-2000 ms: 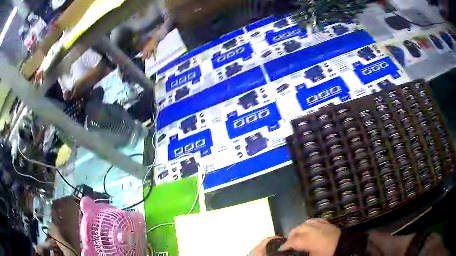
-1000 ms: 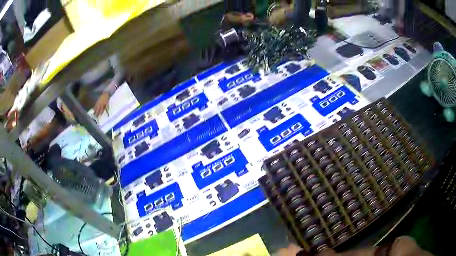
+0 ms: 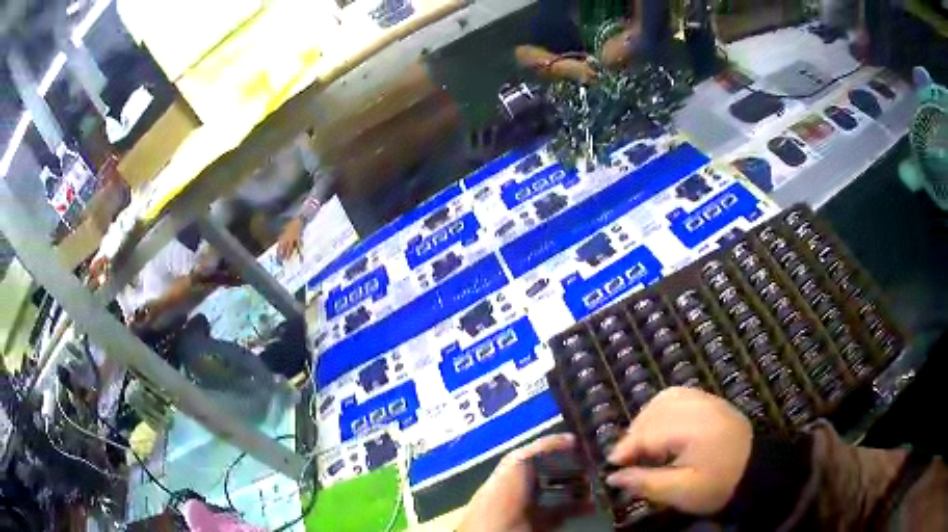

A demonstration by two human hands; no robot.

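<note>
The divided tray [image 3: 769, 358] with rows of small round dark parts lies at the right of the bench. My right hand [image 3: 681, 452] is over its near left part, fingertips and thumb bent down onto the round parts; whether they grip one is hidden. My left hand [image 3: 520, 486] is at the tray's near left corner, cut off by the bottom edge, with a dark round part [image 3: 559, 480] held at its fingers.
Blue-and-white printed sheets [image 3: 447, 301] cover the bench beyond the tray. A green sheet [image 3: 359, 504] and pink fan [image 3: 220, 516] are at lower left. A pile of dark parts [image 3: 613, 109] lies at the far side. A mint-green fan [image 3: 928, 140] stands at right. Other people's hands show beyond.
Both hands have come up into view from the bottom edge, the right one over the tray. The pale yellow sheet near the bottom is no longer seen. The view has shifted.
</note>
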